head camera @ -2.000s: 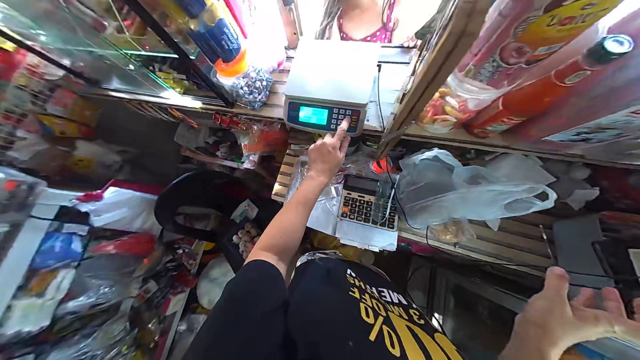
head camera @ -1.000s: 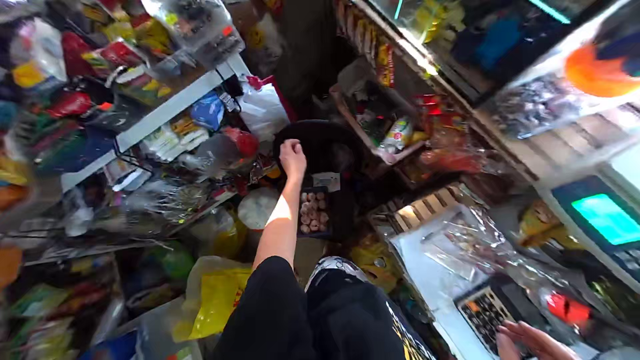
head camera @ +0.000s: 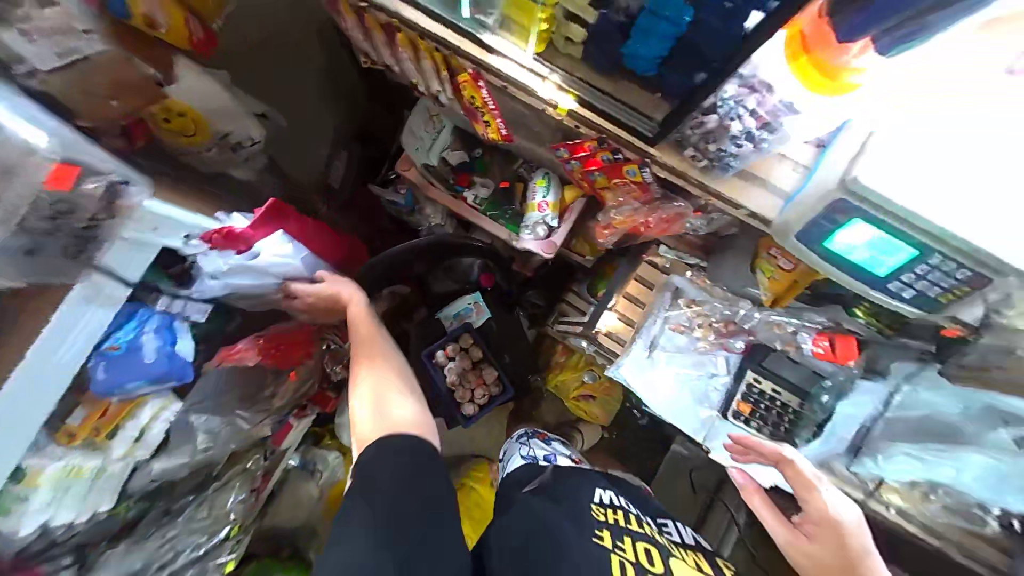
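My left hand (head camera: 324,298) reaches out to the left and touches the edge of white plastic bags (head camera: 260,268) that lie beside a red bag (head camera: 300,228); its fingers are partly hidden, so a grip on them cannot be told. At the lower right, my right hand (head camera: 800,500) is empty with its fingers apart, just below a desk calculator (head camera: 774,398). The calculator rests on a white sheet (head camera: 680,376) with a clear plastic bag and a red cap (head camera: 834,348) nearby. A digital scale (head camera: 872,248) with a lit display stands at the upper right.
A blue crate (head camera: 468,376) of round, pale items sits low in the middle. Behind it are a black tub (head camera: 416,256) and a pink-rimmed bin (head camera: 472,210) with a can. Packed plastic bags, including a blue one (head camera: 142,352), crowd the left shelf. A glass case stands at the top.
The view has swung left from the scale. My left hand has left the scale's keypad and is now at the white bags. The person beyond the scale is out of view.
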